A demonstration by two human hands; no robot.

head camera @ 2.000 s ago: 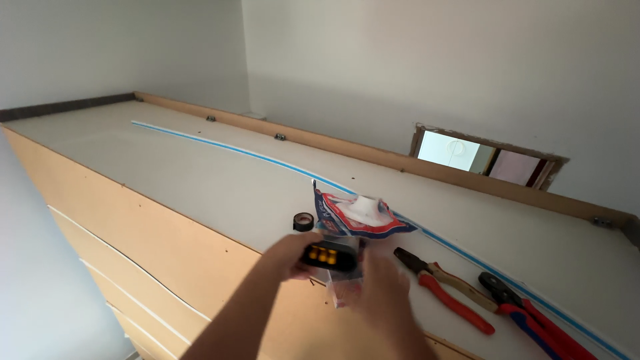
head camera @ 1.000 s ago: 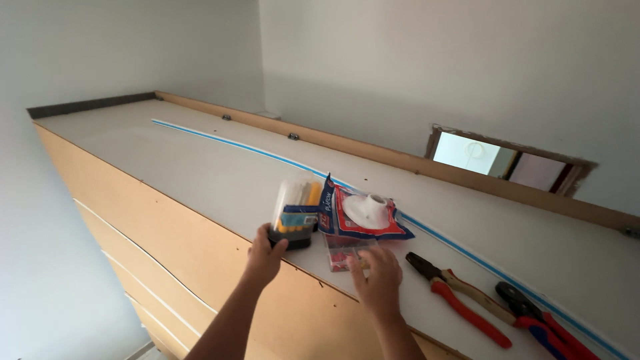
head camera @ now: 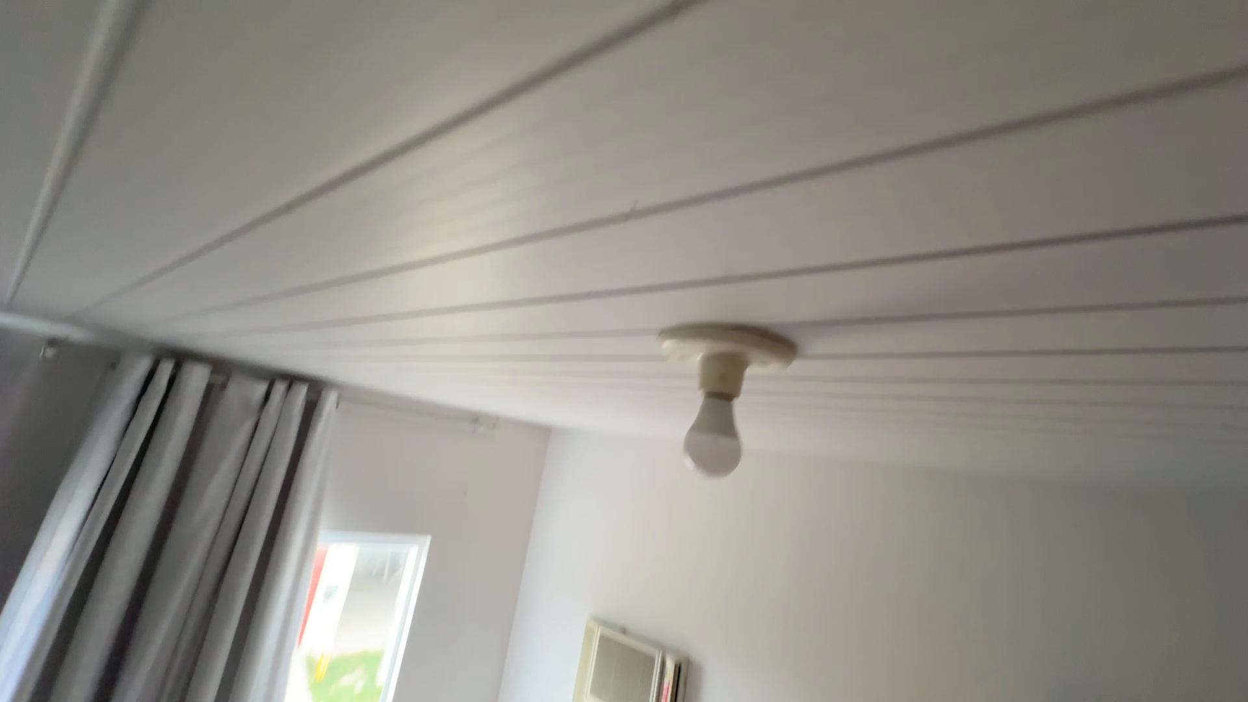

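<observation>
Neither my left hand nor my right hand shows in the head view at this moment. A light bulb (head camera: 713, 436) hangs base-up from a lamp holder (head camera: 722, 374), whose round off-white base plate (head camera: 727, 343) sits against the ceiling of white grooved panels (head camera: 468, 214). The bulb appears unlit. What my hands hold or touch is hidden from this view.
Grey curtains (head camera: 185, 526) hang from a rail at the left. Beside them is a window (head camera: 366, 619) with daylight outside. Low in the middle, a pale framed object (head camera: 624, 668) is at the white wall (head camera: 829, 575).
The view has swung up from the cabinet top to the ceiling. Between the two earlier frames, the clear case with a dark base was turned, and my right hand came away from it.
</observation>
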